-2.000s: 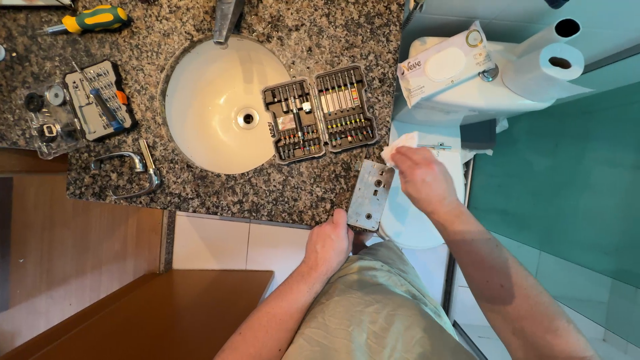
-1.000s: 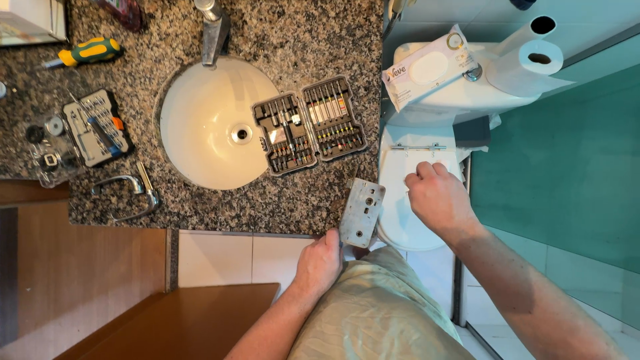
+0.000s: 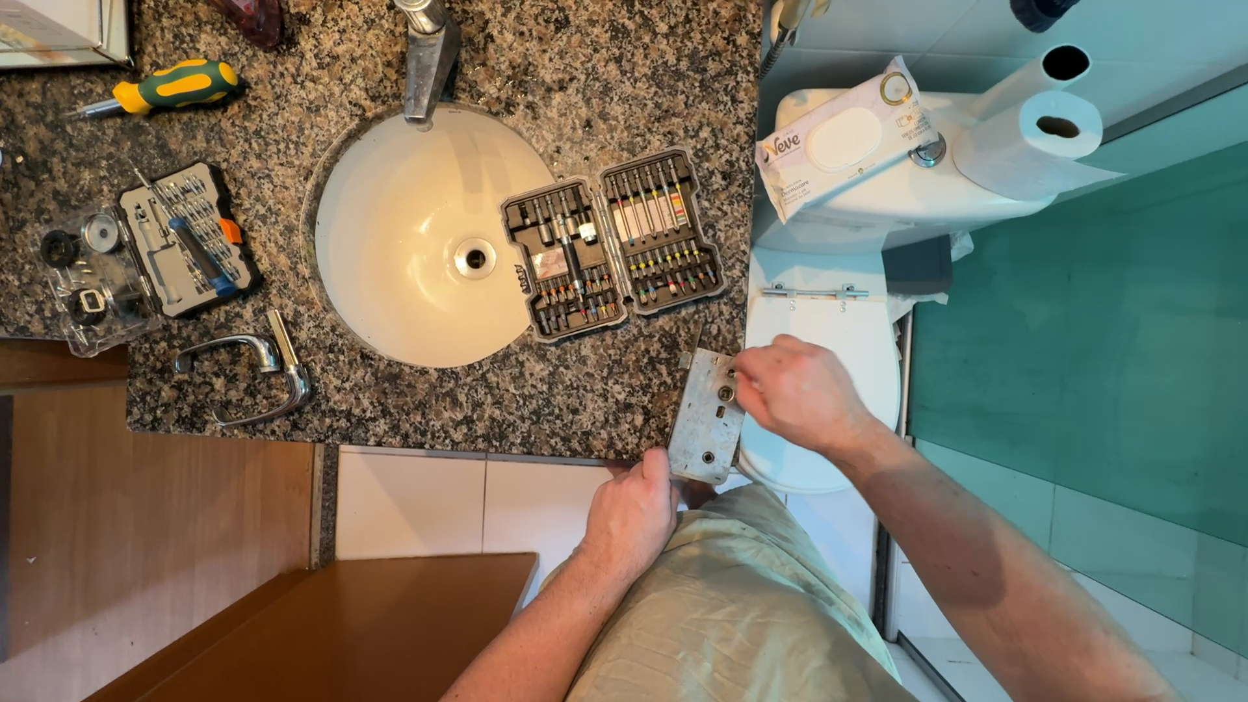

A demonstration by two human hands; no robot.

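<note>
My left hand [image 3: 634, 512] grips the lower end of a metal mortise lock case [image 3: 704, 419] at the front edge of the granite counter. My right hand [image 3: 801, 392] is at the upper right side of the lock case, its fingers bent in; whether they hold anything small is hidden. An open bit set case [image 3: 614, 244] overlaps the sink's right rim. Two chrome lever door handles [image 3: 294, 385] [image 3: 229, 343] rest on the counter at the left.
Around the counter are the round sink [image 3: 390, 234], a chrome faucet [image 3: 429, 68], a green and yellow screwdriver [image 3: 180, 86], a precision screwdriver kit [image 3: 185, 239] and a clear parts box [image 3: 97, 283]. On the toilet tank are a wipes pack [image 3: 843, 141] and paper rolls [image 3: 1024, 136].
A white wipe or tissue showed in my right hand two seconds ago and no longer shows. That hand moved off to the right of the lock case, then came back to it.
</note>
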